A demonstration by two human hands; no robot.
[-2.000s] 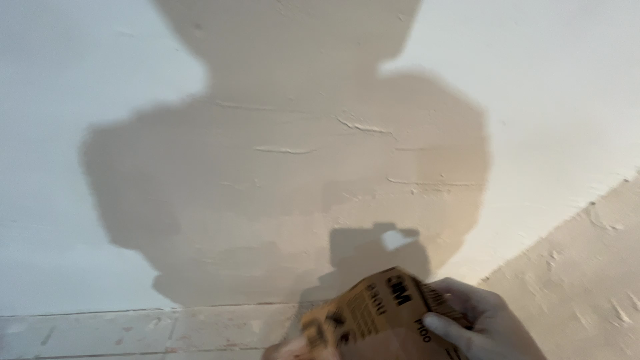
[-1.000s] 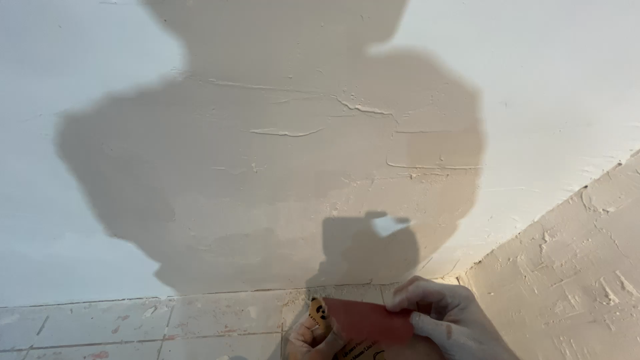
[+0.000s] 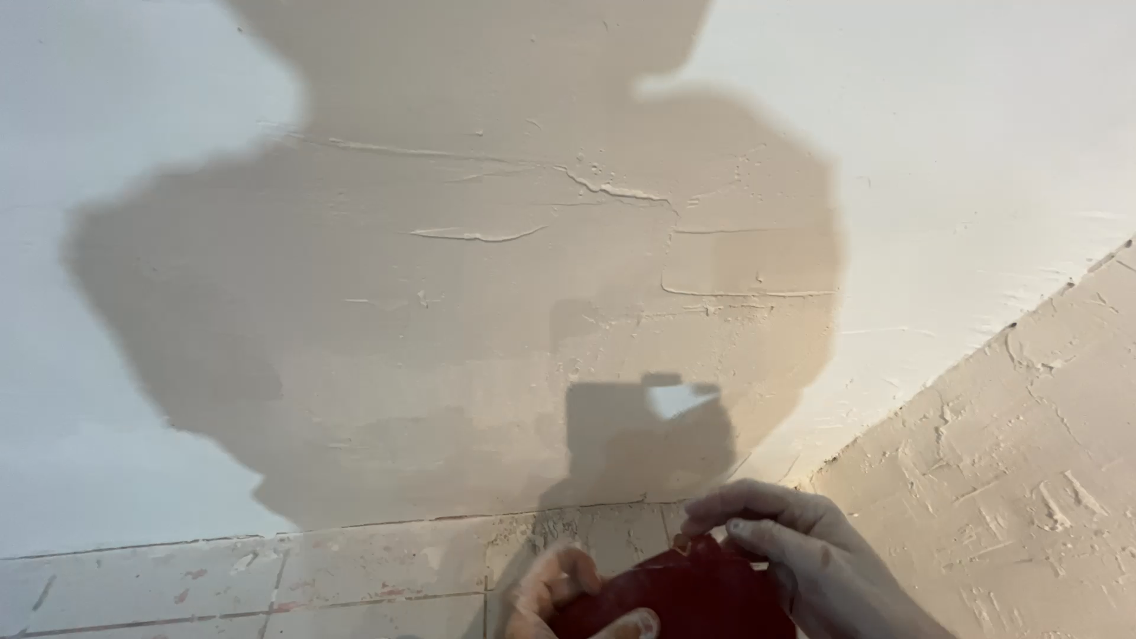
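A dark red sheet, probably sandpaper [image 3: 683, 595], lies at the bottom edge of the view between both hands. My left hand [image 3: 572, 595] grips its left side, thumb on top and fingers behind. At the upper right corner of the sheet is my right hand [image 3: 790, 541], its thumb and fingers close to a small yellowish-brown piece [image 3: 682, 541]; whether it pinches the sheet cannot be told. The plastered wall surface [image 3: 497, 311] in front bears ridges and a large shadow. The lower part of the sheet is out of view.
Below the white surface runs a tiled strip [image 3: 382, 577] with grout lines and reddish smears. To the right, a rough plastered surface [image 3: 1012, 479] meets the wall along a slanted edge close to my right hand.
The brown 3M package in my hands two seconds ago no longer shows; its red sheet side came up one second ago and now fills the space between the hands.
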